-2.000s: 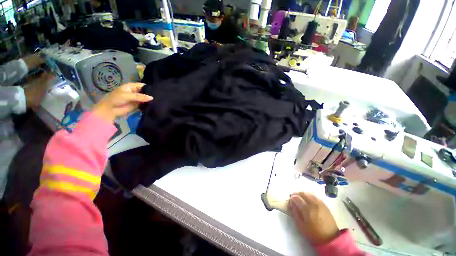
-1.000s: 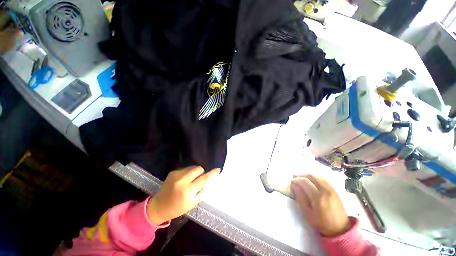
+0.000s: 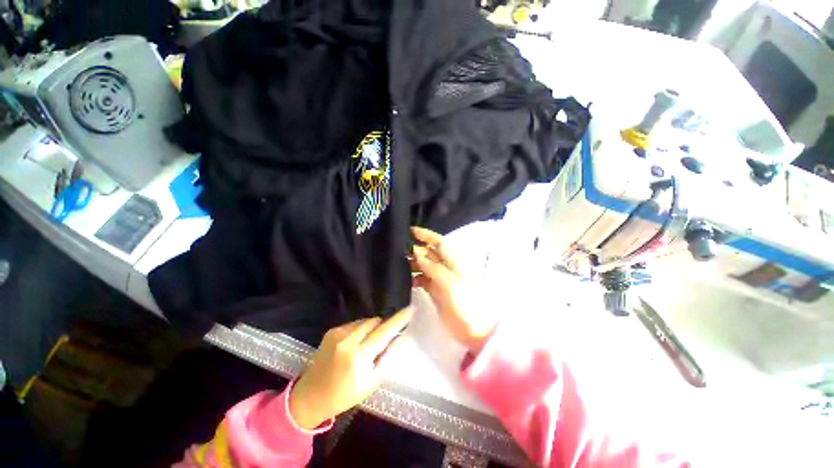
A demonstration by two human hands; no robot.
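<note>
A large black garment [image 3: 302, 183] lies heaped on the white table, left of the sewing machine. A gold and white winged emblem [image 3: 372, 180] shows on it. My left hand [image 3: 347, 366] pinches the garment's lower edge near the table's front. My right hand [image 3: 448, 283] touches the same edge a little higher, with fingertips at the cloth; whether it grips is unclear. Thread snips [image 3: 670, 343] lie right of the needle area, untouched. The pale flat piece is not visible now.
The white machine head [image 3: 622, 201] stands at the right. A ruler tape [image 3: 421, 413] runs along the table's front edge. At the left are another machine's grey housing [image 3: 110, 101], blue-handled scissors [image 3: 71, 198] and a dark flat rectangle [image 3: 130, 224].
My left hand came down from the garment's upper left side to its lower edge, turning the emblem into view. My right hand left the pale piece and moved left to the garment.
</note>
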